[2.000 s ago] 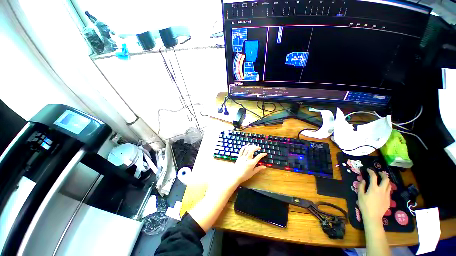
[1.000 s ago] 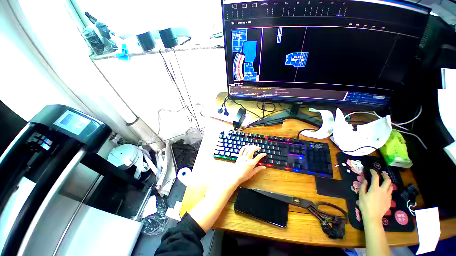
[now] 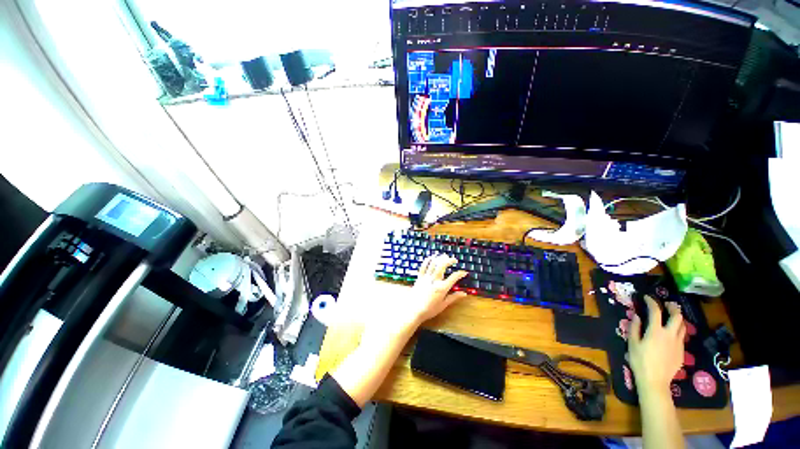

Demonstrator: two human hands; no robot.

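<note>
My left hand (image 3: 432, 288) rests on the left part of the backlit keyboard (image 3: 517, 270), fingers spread on the keys, holding nothing. My right hand (image 3: 656, 340) is over a dark mouse (image 3: 644, 309), mostly hidden under the fingers, on the black mouse pad (image 3: 704, 381) with pink-red round motifs. The monitor (image 3: 614, 101) shows small blue pattern pieces (image 3: 430, 96) grouped at screen left, one solid blue piece crossing a vertical line, and thin slanted lines over black.
A black smartphone (image 3: 459, 364) and shears (image 3: 561, 373) lie at the desk's front edge. White moulded items (image 3: 632, 235) and a green packet (image 3: 696, 263) lie below the monitor. A white tag (image 3: 751, 405) is at right. A large black-and-white machine (image 3: 132, 289) stands at left.
The blue piece in the middle of the screen is gone, and the blue pieces at screen left are arranged differently. The slanted line on screen has shifted slightly left. My right hand has barely moved.
</note>
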